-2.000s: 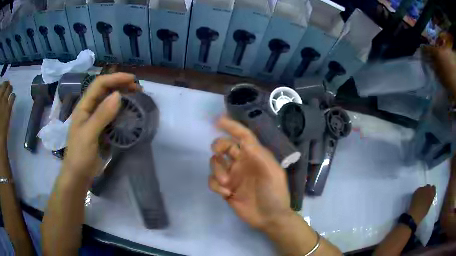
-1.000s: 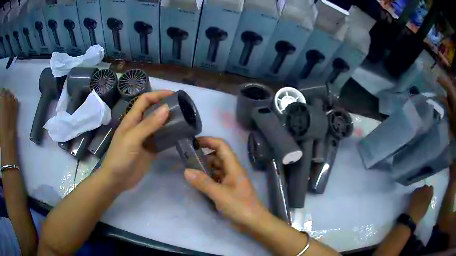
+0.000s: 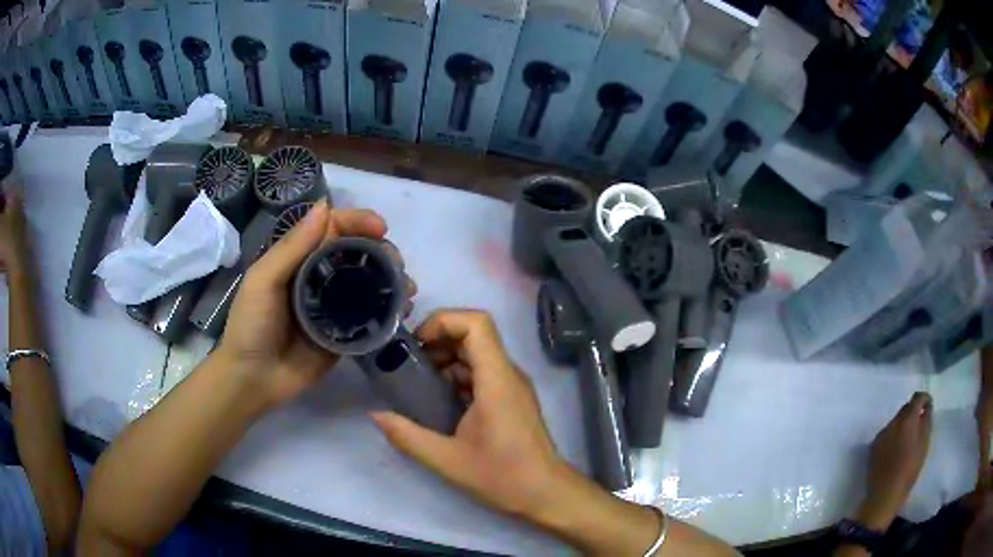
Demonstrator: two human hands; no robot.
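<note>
A dark grey handheld fan (image 3: 419,383) is held above the table, its round open outlet with a dark centre and short inner fins facing me. My left hand (image 3: 285,308) is wrapped around the left and back of the barrel head. My right hand (image 3: 479,408) grips the handle, with the thumb below it and fingers on its far side. A small dark oval shows on the upper handle. No light is visible on it. Part of the handle is hidden in my right hand.
Grey fans (image 3: 103,223) with white wrapping (image 3: 174,259) lie at left. More fans (image 3: 648,375) and a white spoked round part (image 3: 628,209) are piled at right. Pale blue-grey boxes (image 3: 381,82) stand along the back. Other people's arms (image 3: 902,459) are at both sides.
The fan went from blurred near my left hand to held in both hands. Its open end has since turned towards me. The hand at far right moved slightly down and left.
</note>
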